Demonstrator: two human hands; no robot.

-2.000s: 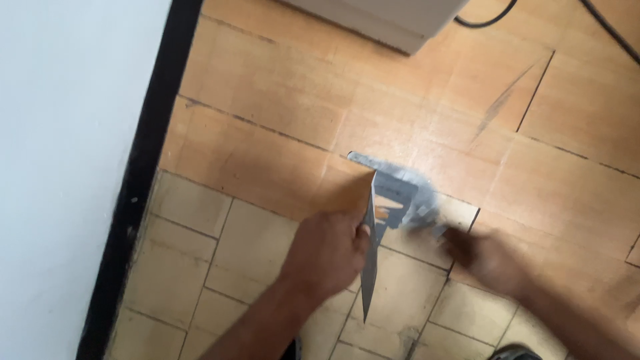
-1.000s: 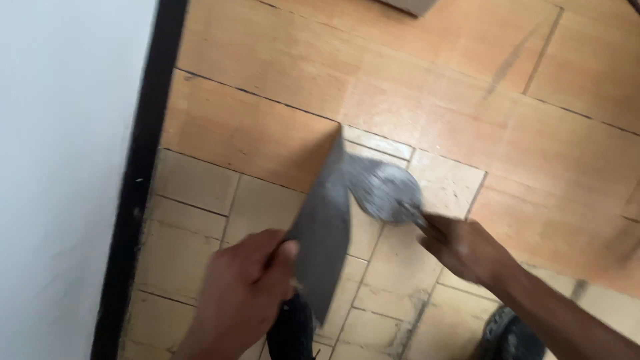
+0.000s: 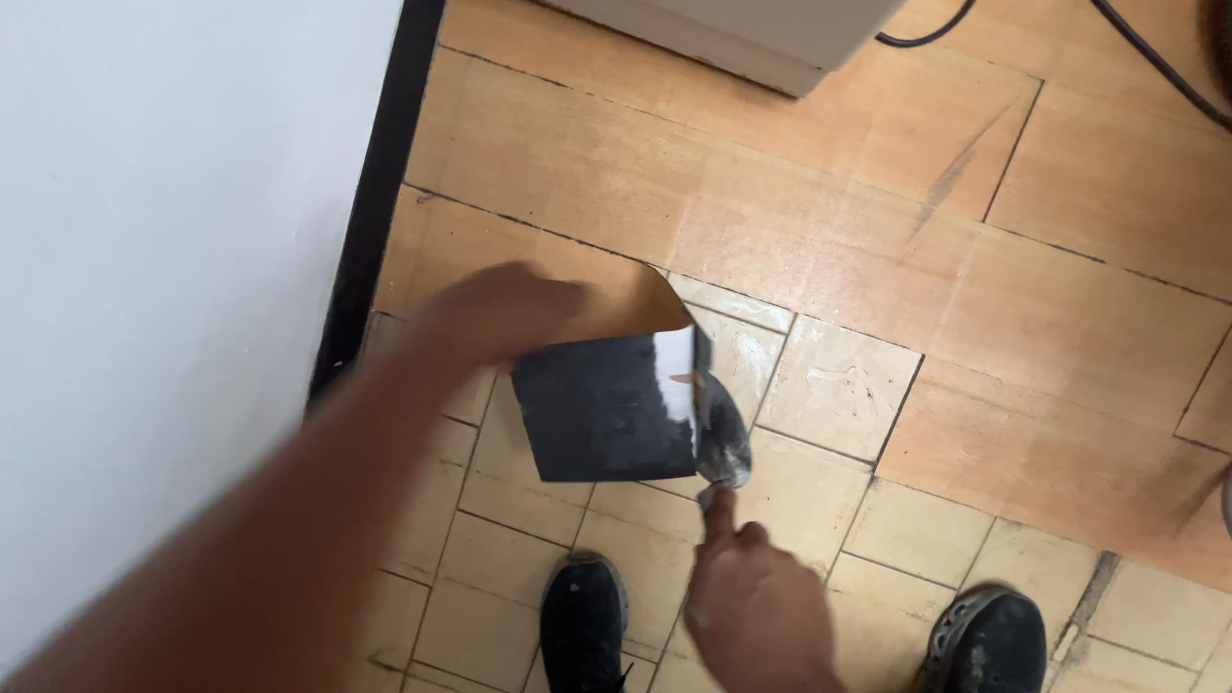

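Observation:
My left hand (image 3: pixel 505 313), blurred, holds a vinyl floor plank (image 3: pixel 606 409) by its left part. The plank is bent: its wood-patterned face shows at the top, its dark grey back below. A strip of whitish adhesive covers the back's right edge. My right hand (image 3: pixel 760 597) grips the handle of a pointed trowel (image 3: pixel 727 438), the index finger stretched toward the blade. The blade lies against the plank's right edge, partly hidden behind it. Beyond the plank, cream floor tiles (image 3: pixel 837 385) carry white smears.
Wood-patterned planks (image 3: pixel 751 221) cover the floor above and to the right. A white wall (image 3: pixel 183 173) with a black baseboard (image 3: pixel 375 202) runs along the left. A pale cabinet-like object (image 3: pixel 751 38) stands at the top, near a black cable (image 3: pixel 1150 58). Black shoes (image 3: pixel 582 616) are below.
The plank, seen nearly edge-on before, now shows its back with adhesive along one edge. The trowel has moved from the plank's upper part to its right edge. The view has shifted.

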